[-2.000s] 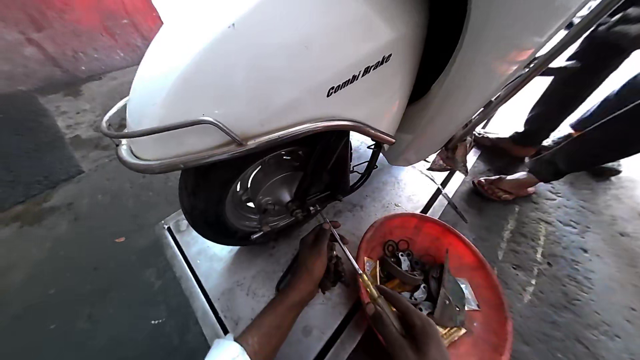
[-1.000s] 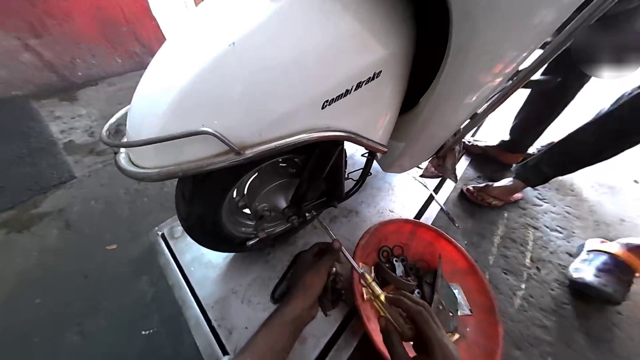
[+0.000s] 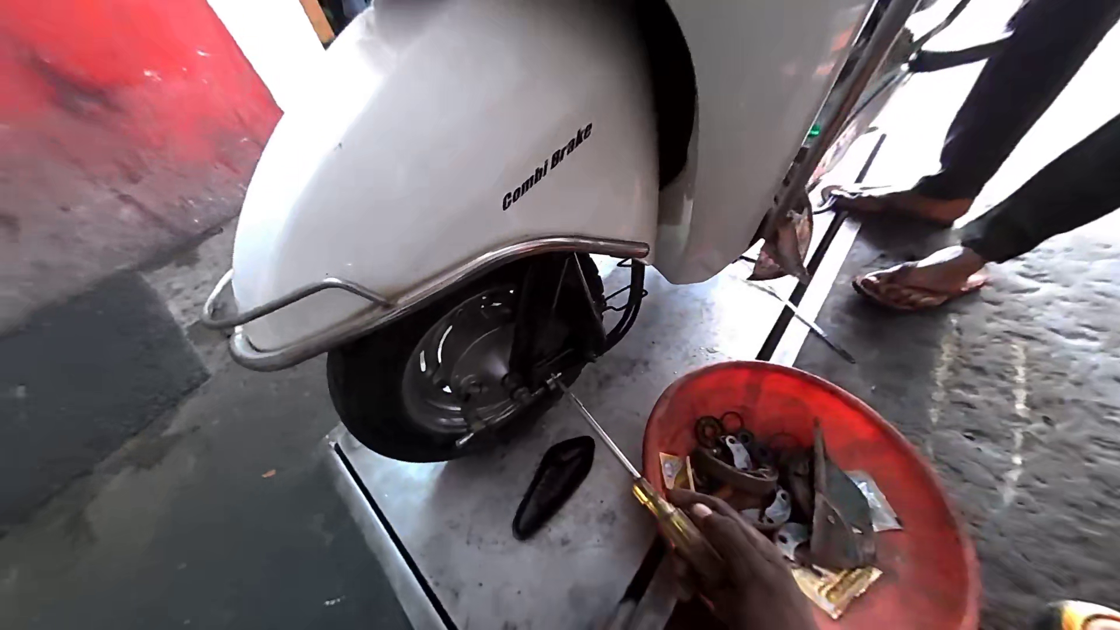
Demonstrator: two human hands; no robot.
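My right hand [image 3: 735, 560] is closed around the yellow handle of a screwdriver [image 3: 669, 516], just over the near left rim of a red plastic basin [image 3: 941, 499]. The screwdriver's long shaft points up and left, its tip at or close to the lower fork and hub area [image 3: 534, 385] of a scooter's front wheel [image 3: 437, 376]. Whether the tip touches cannot be told. Left of the shaft, a black oval part [image 3: 553, 486] lies on the metal platform. My left hand is out of view. Above the wheel is the white front fender [image 3: 420, 192] with a metal guard bar [image 3: 490, 262].
The basin holds rings, metal plates, curved parts and small packets. A thin rod [image 3: 809, 324] lies at the edge of the metal platform [image 3: 481, 577]. Another person's feet in sandals [image 3: 923, 280] are at the right. A red wall [image 3: 114, 114] rises at the left.
My left hand, earlier near the shaft beside the wheel, has left the view. The black oval part now shows fully on the platform. My right hand still holds the screwdriver.
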